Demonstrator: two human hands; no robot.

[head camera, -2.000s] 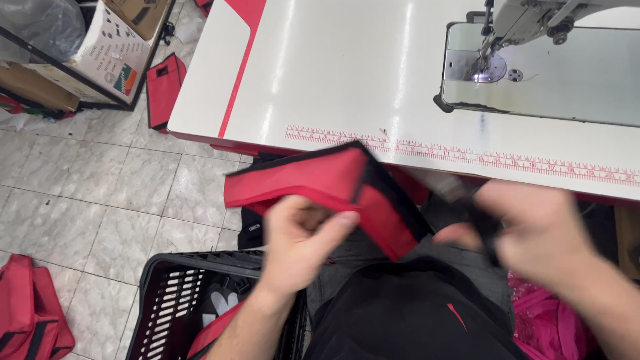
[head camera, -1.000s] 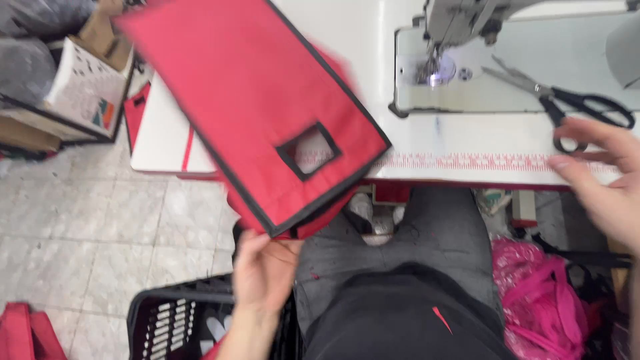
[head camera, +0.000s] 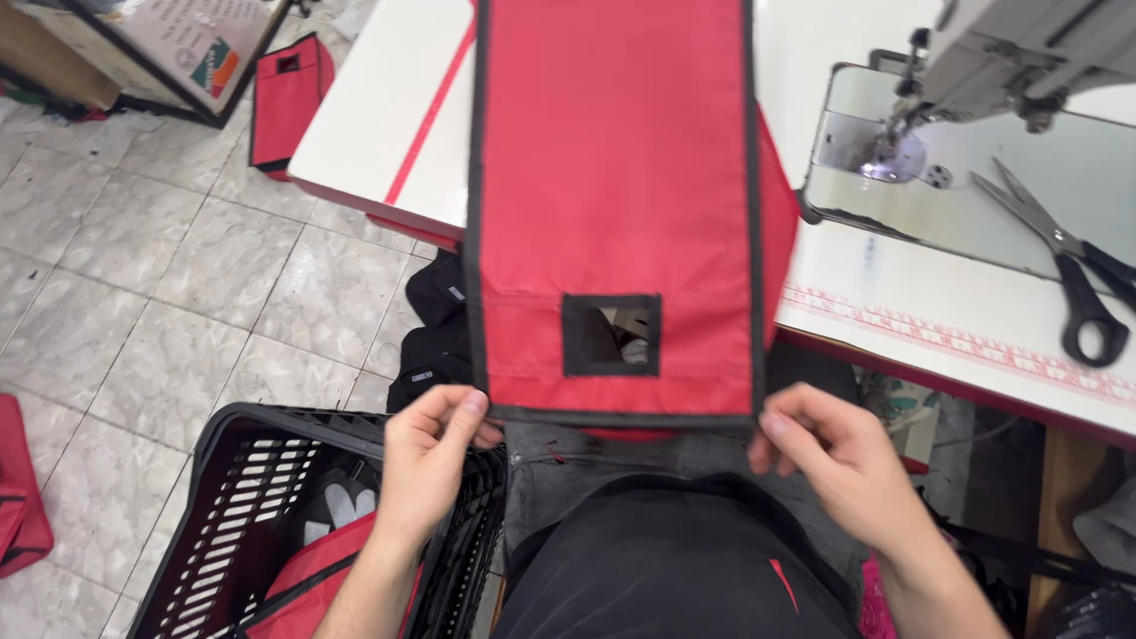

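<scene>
A red fabric piece with black binding (head camera: 617, 186) lies over the front edge of the white sewing table, more red fabric beneath it. Near its lower end is a black-framed square opening. My left hand (head camera: 435, 453) pinches its lower left corner between thumb and fingers. At the lower right corner, the thumb and fingers of my right hand (head camera: 821, 457) grip the bound edge. Black-handled scissors (head camera: 1065, 244) rest with parted blades on the table at the right, beside the sewing machine (head camera: 976, 80), whose needle area is lit.
A black plastic basket (head camera: 213, 497) holding red fabric stands at lower left. Another red piece (head camera: 288, 106) lies on the tiled floor beyond the table corner, and one more (head camera: 18, 488) is at far left. A printed tape scale (head camera: 958, 346) runs along the table's front.
The scissors, under my right hand on the table one second ago, now lie free of it. My right hand has moved left to the fabric, which has turned from slanted to upright in view.
</scene>
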